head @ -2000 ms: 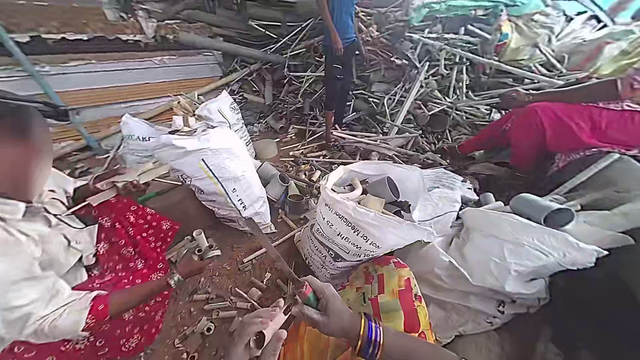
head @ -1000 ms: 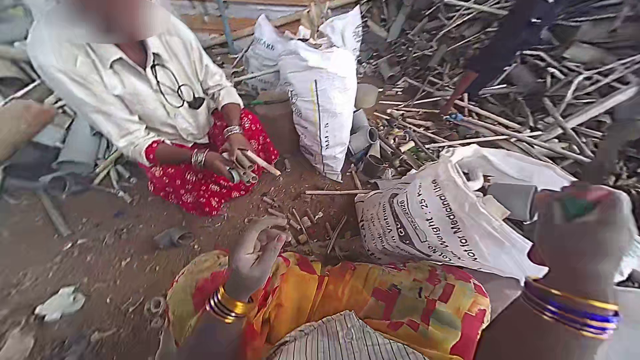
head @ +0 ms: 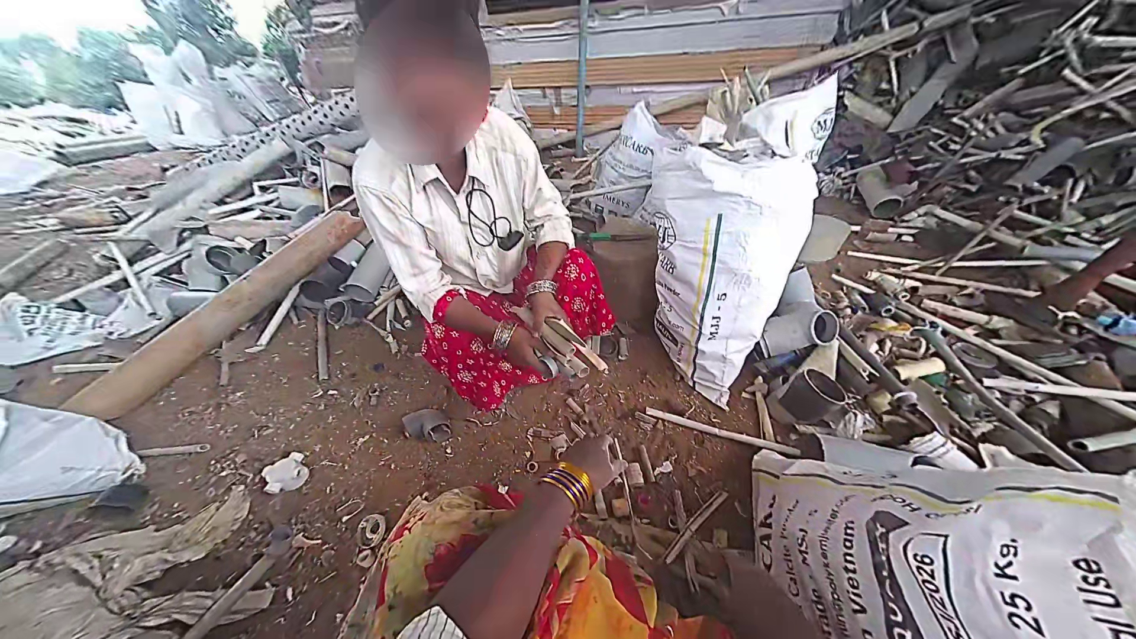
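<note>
My left hand (head: 593, 457), with gold and blue bangles at the wrist, reaches down to the small cut pipe pieces (head: 646, 466) on the soil in front of my lap. Its fingers are partly hidden, and whether they grip a piece cannot be told. At the lower edge a dark, blurred shape, apparently my right hand (head: 754, 590), is beside the printed white sack; its fingers and anything in them cannot be made out. Thin split strips (head: 695, 526) lie between the two. Yellow and red patterned cloth (head: 586, 581) covers my lap.
Opposite, a co-worker (head: 484, 240) squats, holding several pipe pieces (head: 568, 346). A full white sack (head: 732, 266) stands beside them; another printed sack (head: 941, 541) is at my right. Scrap pipes (head: 1003, 355) heap up at the right, and a long thick pipe (head: 222, 311) slants across the left.
My left hand has gone from above my lap down to the pipe pieces. My right hand, raised over the sack a second ago with a green-handled thing, is now low. The view has swung left.
</note>
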